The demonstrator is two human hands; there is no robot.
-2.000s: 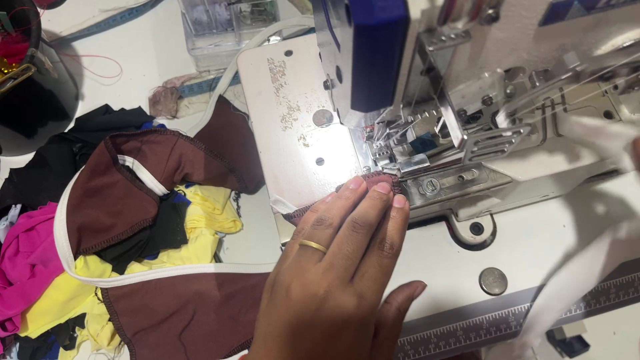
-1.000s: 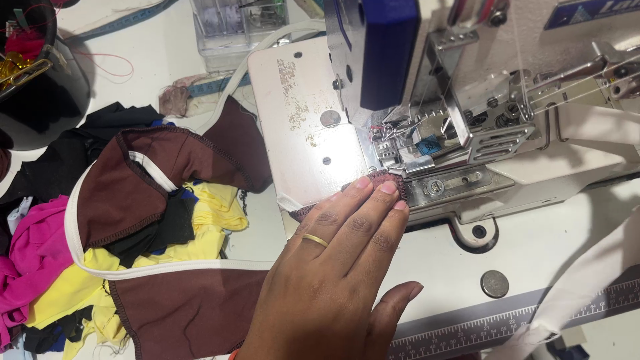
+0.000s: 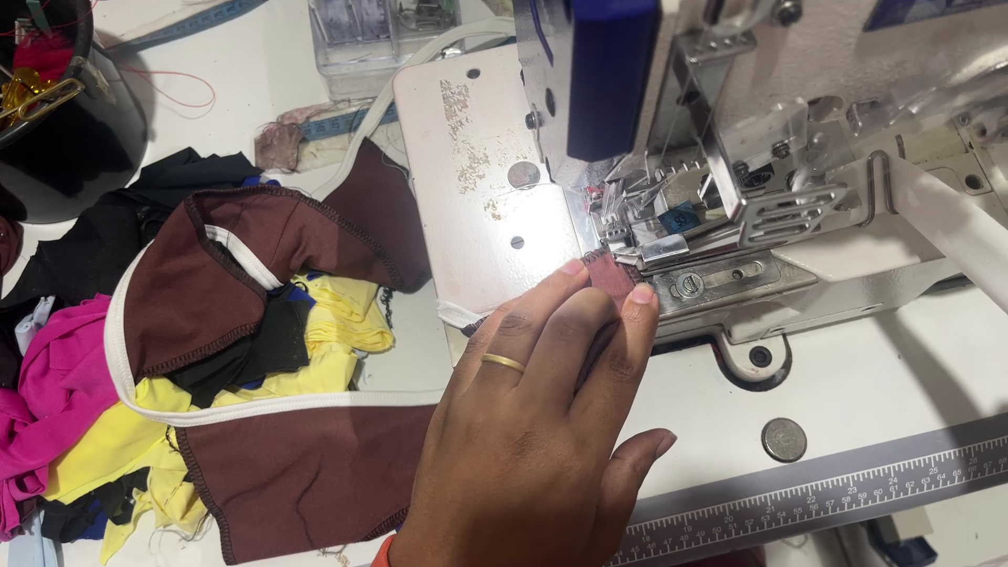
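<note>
My left hand (image 3: 535, 394), with a ring on one finger, lies palm down at the bed of an industrial sewing machine (image 3: 610, 79). Its fingertips hold brown fabric (image 3: 610, 276) against the bed, right by the metal presser foot (image 3: 661, 250). The middle finger is bent and its tip is hidden. To the left, a brown garment piece with dark overlocked edges (image 3: 299, 465) and white binding (image 3: 276, 405) spreads out from under the hand. A white strip (image 3: 953, 213) runs into the machine from the right. My right hand is out of view.
Yellow (image 3: 339, 315), magenta (image 3: 71, 402) and black (image 3: 102, 228) fabric pieces are heaped at left. A black container (image 3: 79, 142) stands upper left, a clear plastic box (image 3: 339, 79) behind. A coin-like disc (image 3: 783, 439) and a printed ruler (image 3: 827, 488) are on the table's right side.
My left hand's middle finger has bent and its index finger has spread away, showing more fabric beside the presser foot. The white strip at right has moved up and looks tauter.
</note>
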